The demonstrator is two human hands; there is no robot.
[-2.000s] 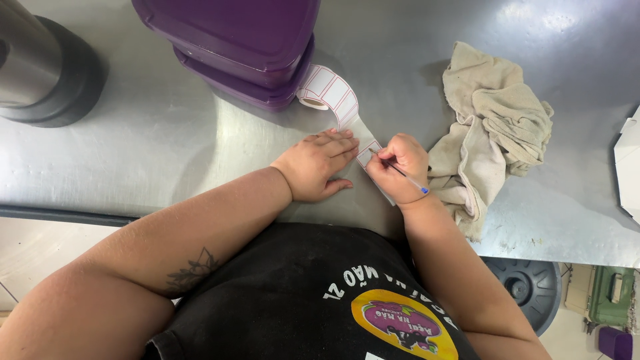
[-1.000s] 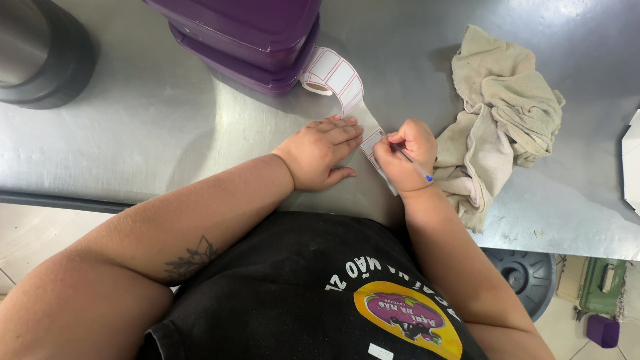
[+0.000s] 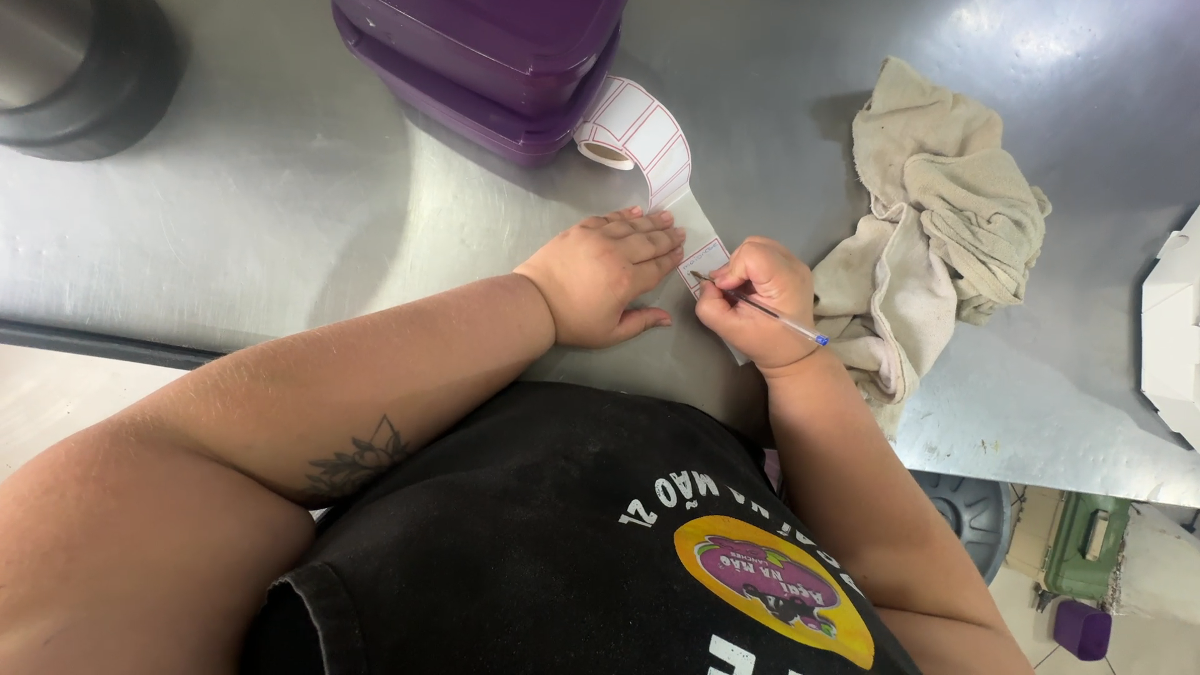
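My right hand (image 3: pixel 764 300) grips a clear ballpoint pen (image 3: pixel 773 317) with a blue end cap, its tip on a white red-edged label (image 3: pixel 703 258) that bears handwriting. The label is part of a strip that runs from a roll of labels (image 3: pixel 647 127), curled against the purple containers. My left hand (image 3: pixel 609 277) lies flat on the steel counter, palm down with its fingers a little apart, fingertips at the strip's left edge. It holds nothing. The lower end of the strip passes partly under my right hand.
Stacked purple plastic containers (image 3: pixel 487 75) stand behind the roll. A crumpled beige cloth (image 3: pixel 947 206) lies right of my right hand. A dark-based metal object (image 3: pixel 103 84) stands at the far left, a white box (image 3: pixel 1172 328) at the right edge. A round grey lid (image 3: pixel 966 520) is below the counter.
The label under the pen bears handwriting, and the pen tip rests lower on it than in the earliest frame. My left hand stays flat beside the strip.
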